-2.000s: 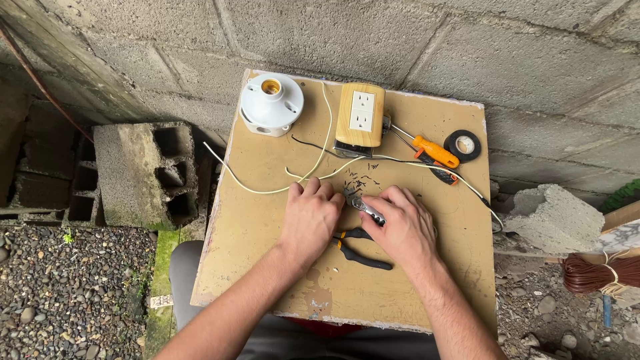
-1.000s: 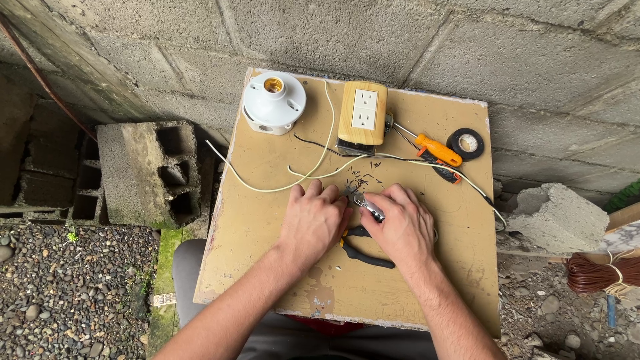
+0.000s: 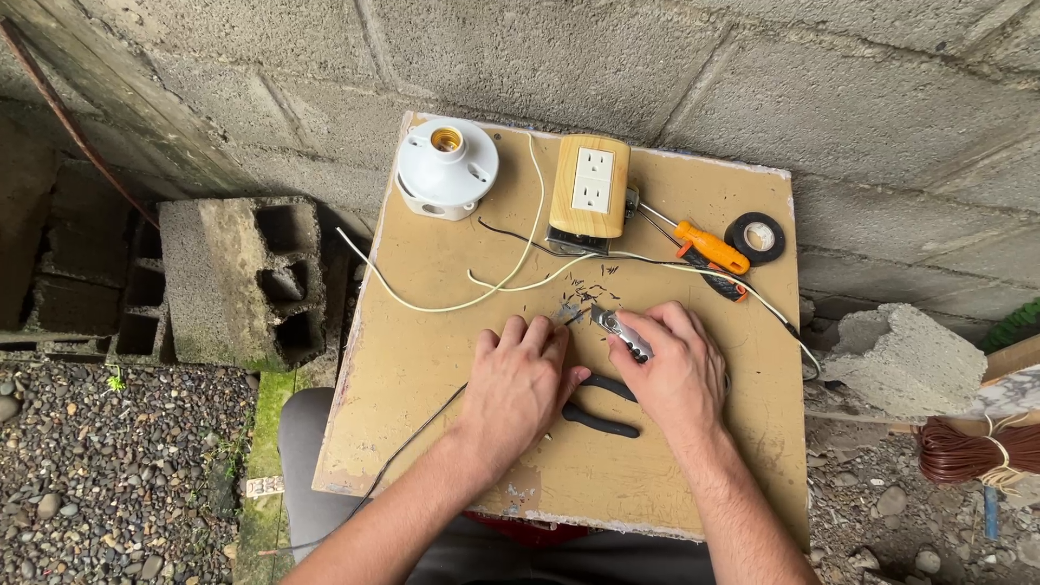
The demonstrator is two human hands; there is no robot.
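Observation:
On a tan wooden board (image 3: pixel 691 487), my left hand (image 3: pixel 516 382) presses down a thin black wire (image 3: pixel 418 431), its end poking out past the fingertips. My right hand (image 3: pixel 682 366) grips a metal utility knife (image 3: pixel 621 333), the blade close to that wire end. Small dark shavings (image 3: pixel 589 292) lie around the blade. Pliers with black handles (image 3: pixel 601 418) rest between my hands, their head hidden. Farther back stand a white lamp holder (image 3: pixel 447 171) on a box and a wood-look double outlet (image 3: pixel 591 187). White wire (image 3: pixel 439 309) curves across the board.
An orange-handled screwdriver (image 3: pixel 711 248), an orange-and-black tool (image 3: pixel 719 280) and a roll of black tape (image 3: pixel 756 237) lie at the board's right rear. A concrete block wall (image 3: pixel 520 65) runs behind. Hollow blocks (image 3: pixel 236 284) stand left, a broken concrete piece (image 3: pixel 906 357) and a brown wire coil (image 3: pixel 967 455) right.
My left hand has shifted slightly down and away from the knife, and the black wire now shows left of it. The knife stays in my right hand.

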